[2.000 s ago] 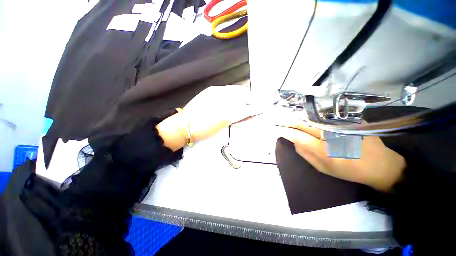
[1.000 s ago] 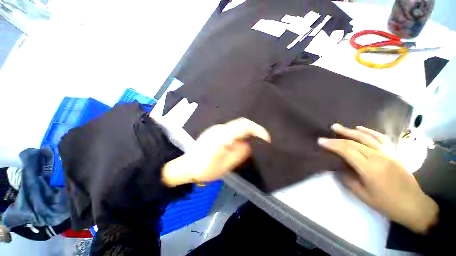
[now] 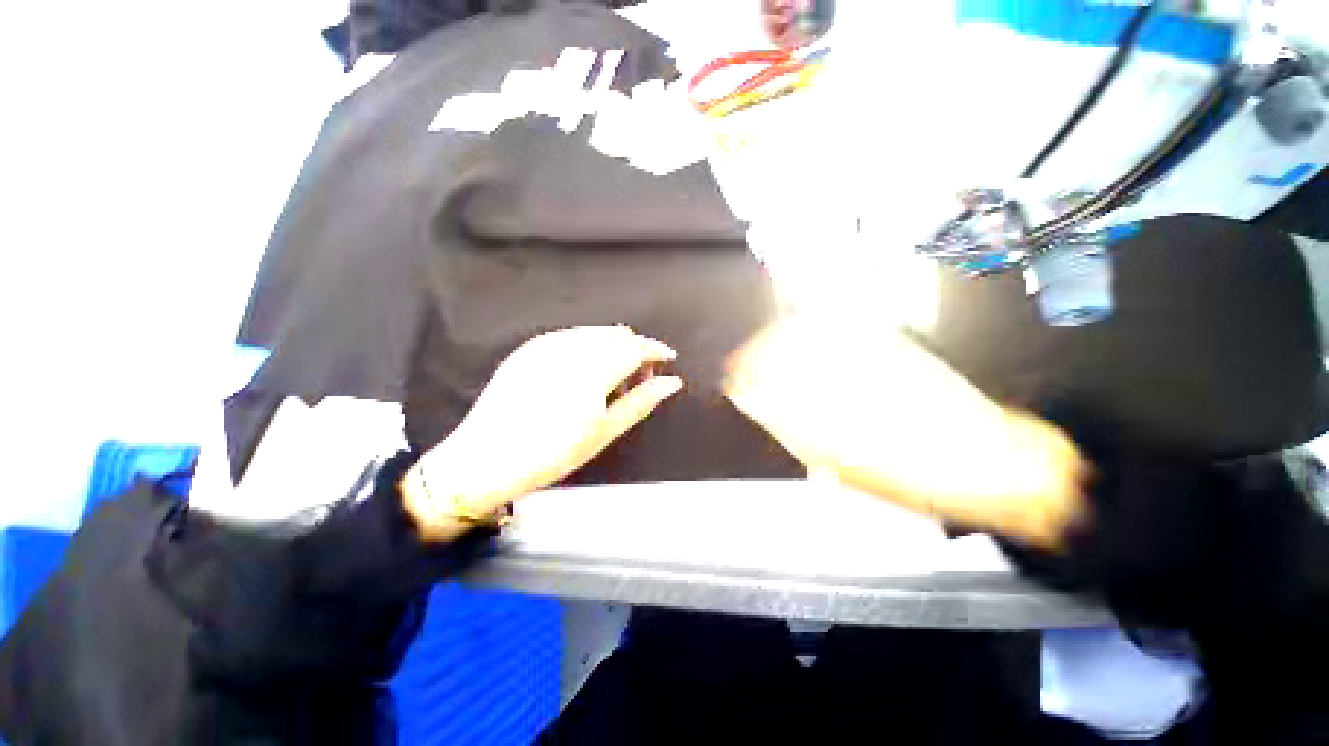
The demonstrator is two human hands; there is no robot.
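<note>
A dark brown-black cut panel (image 3: 612, 292) lies on the white table, left of the sewing machine head (image 3: 1166, 131). My left hand (image 3: 561, 408) rests on its front part, with thumb and index finger curved close together; whether they pinch the cloth is not clear. My right hand (image 3: 889, 423) is overexposed and blurred, at the panel's right front edge, left of and below the presser foot area. A translucent clear block (image 3: 1071, 280) sits beside the needle area. A second dark pile (image 3: 1210, 335) lies to the right, partly behind my right sleeve.
White strips (image 3: 561, 95) lie on the dark cloth at the back. Red and yellow scissors handles (image 3: 751, 80) lie behind, near a bottle (image 3: 796, 18). The table's curved front edge (image 3: 758, 595) runs before me. Blue crates (image 3: 474, 663) and dark cloth (image 3: 95, 627) are at the lower left.
The view has swung right, bringing the machine head back in. My left hand has come from the table's front edge onto the cloth. The panel now lies flatter, its lifted front corner down.
</note>
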